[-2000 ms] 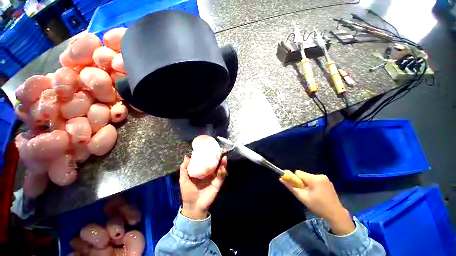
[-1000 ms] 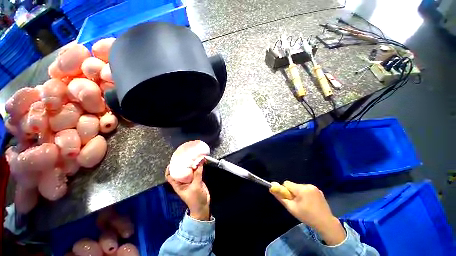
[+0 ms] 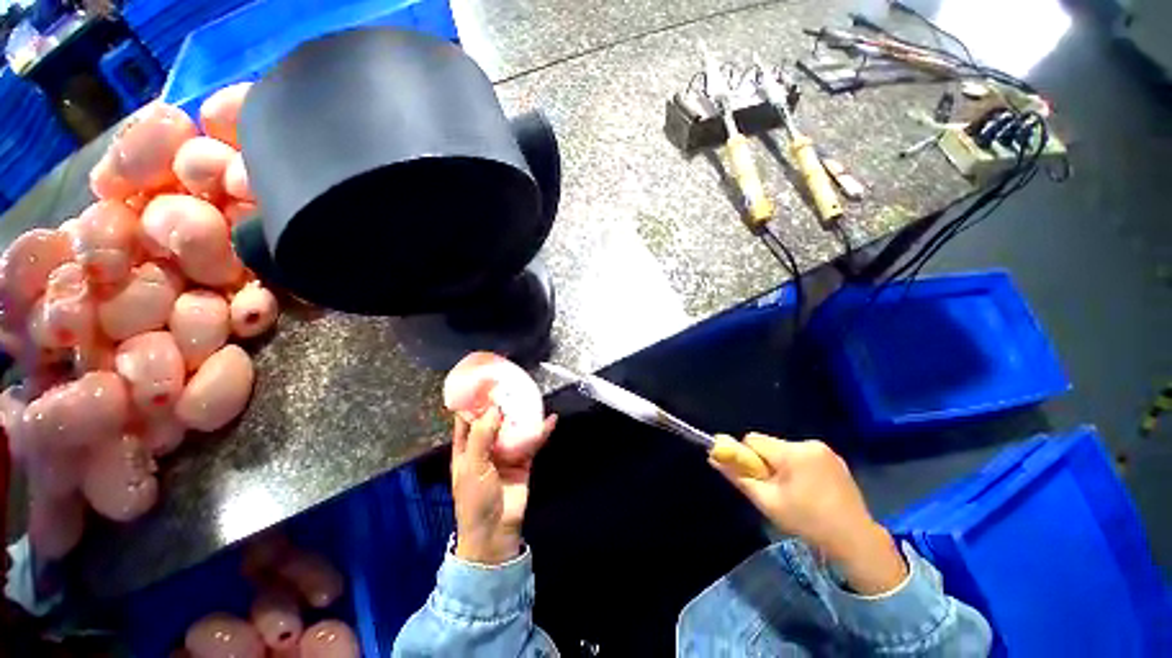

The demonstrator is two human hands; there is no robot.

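Observation:
My left hand [image 3: 491, 495] holds a glossy pink hollow part [image 3: 499, 401] at the bench's near edge, below the black round unit. My right hand [image 3: 812, 499] grips the yellow wooden handle of a hand tool [image 3: 643, 411]. The tool's long silvery shaft points up and left. Its pale tip is just right of the pink part and looks a little apart from it. My left fingers lie over the part's lower side.
The black round unit [image 3: 386, 167] stands on the speckled bench [image 3: 617, 257]. A heap of pink blanks [image 3: 142, 302] lies left. Two spare irons [image 3: 748, 180] rest on a dark stand [image 3: 701, 118]. Corded tools and cables lie far right. Blue crates [image 3: 938, 347] are below right; another below left holds pink parts.
The tool tip was at the pink part one second ago and now shows apart from it. The part has been turned in my left hand. The view has shifted slightly.

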